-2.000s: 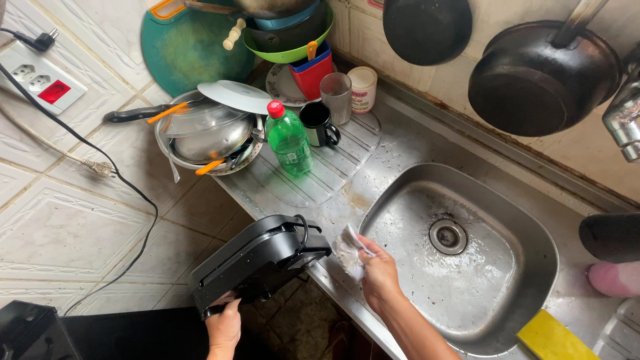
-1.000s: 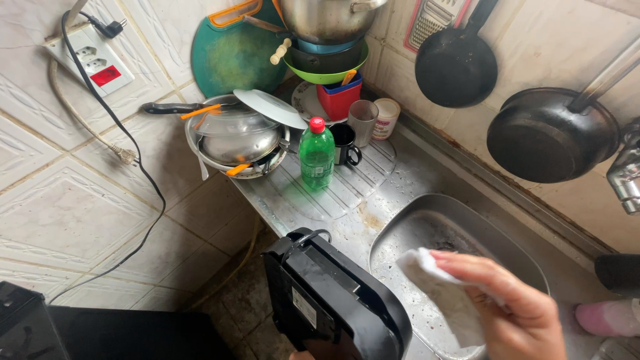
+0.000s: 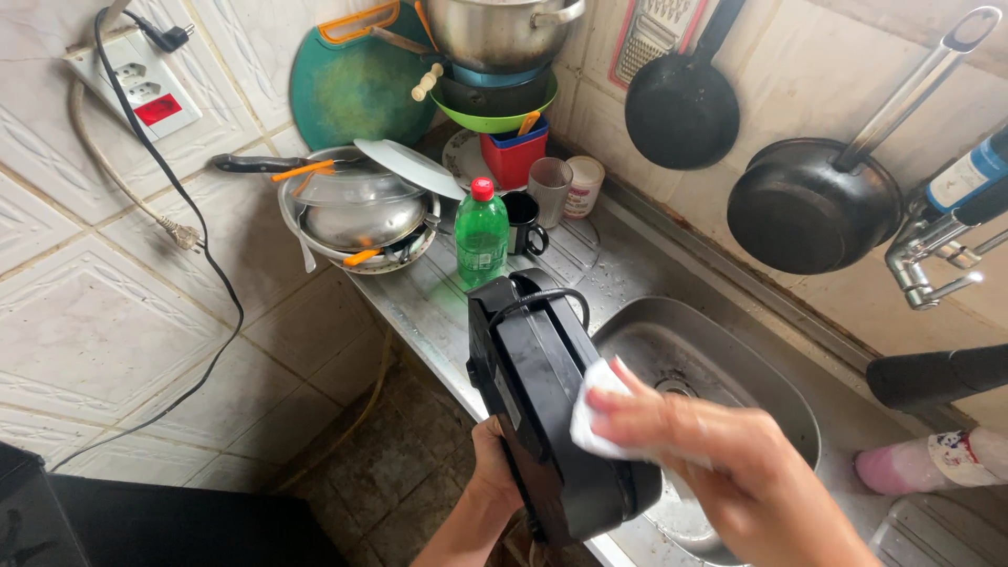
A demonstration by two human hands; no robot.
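A black plastic electric appliance [image 3: 543, 394], perhaps a sandwich press, is held on edge at the front of the sink counter, its short black cord [image 3: 551, 297] looped at the top end. My left hand [image 3: 496, 465] grips it from below on the left side; the fingertips are hidden behind it. In my right hand [image 3: 677, 425] a crumpled white cloth or paper towel [image 3: 594, 413] is pinched against the appliance's right side. That hand is slightly blurred. The steel sink basin [image 3: 732, 370] lies behind and to the right.
A green plastic bottle [image 3: 482, 236], black mug [image 3: 524, 224] and ribbed glass [image 3: 550, 189] stand on the drainboard beside a colander [image 3: 354, 266] of dishes. Black pans [image 3: 815, 209] hang at right near the faucet [image 3: 917, 264]. A black cord [image 3: 213, 268] hangs down the left wall.
The appliance, lying flatter and left of the sink two seconds ago, is now tilted upright and nearer the basin. My right hand has brought the white cloth from over the sink onto it.
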